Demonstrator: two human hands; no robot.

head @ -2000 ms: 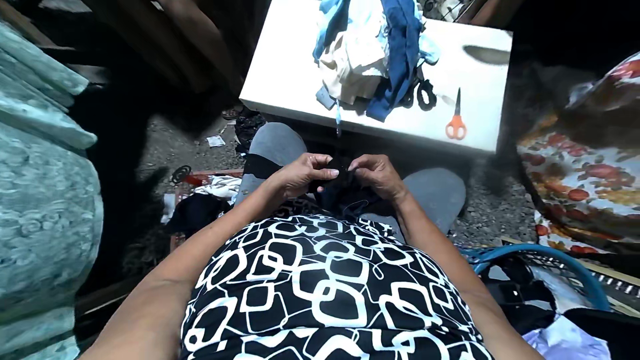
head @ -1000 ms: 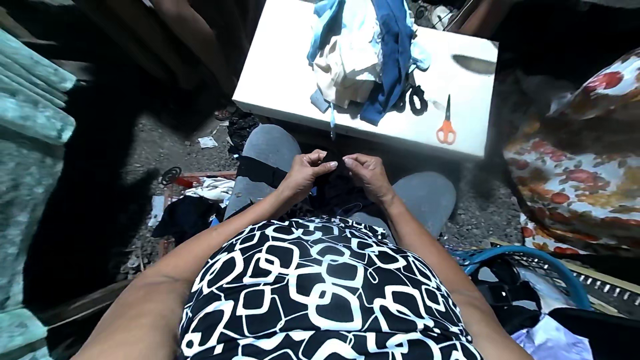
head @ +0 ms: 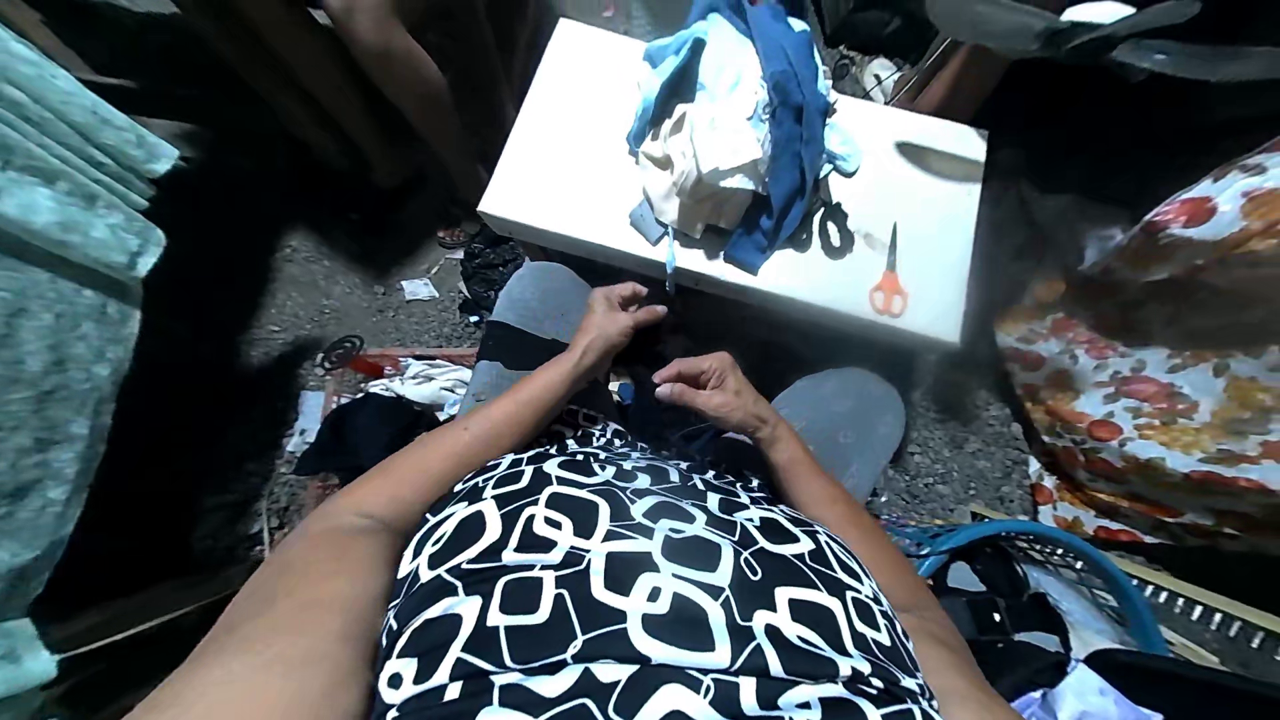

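Note:
Over my lap, my left hand [head: 615, 322] is raised near the left knee, thumb and index finger curved toward each other. Lower and to its right, my right hand [head: 715, 390] has its thumb and index finger close together. Dark material lies in shadow around the fingers, and whether either hand grips some of it cannot be made out. Beyond them, a heap of blue, white and cream cloth pieces [head: 705, 150] lies on a white board [head: 575, 130]. Orange-handled scissors [head: 888, 290] rest to the right of the heap, near black scissor handles [head: 835, 230].
A blue plastic basket [head: 1065, 535] with cloth and dark items stands at lower right. Flowered fabric [head: 1150, 400] hangs on the right, pale green fabric [head: 60, 300] on the left. White and black cloths [head: 425, 385] lie beside the left leg. A person's leg [head: 400, 70] shows at upper left.
My hands were close together at dark material in the earlier frames. Now they are farther apart, the left one higher and the right one lower.

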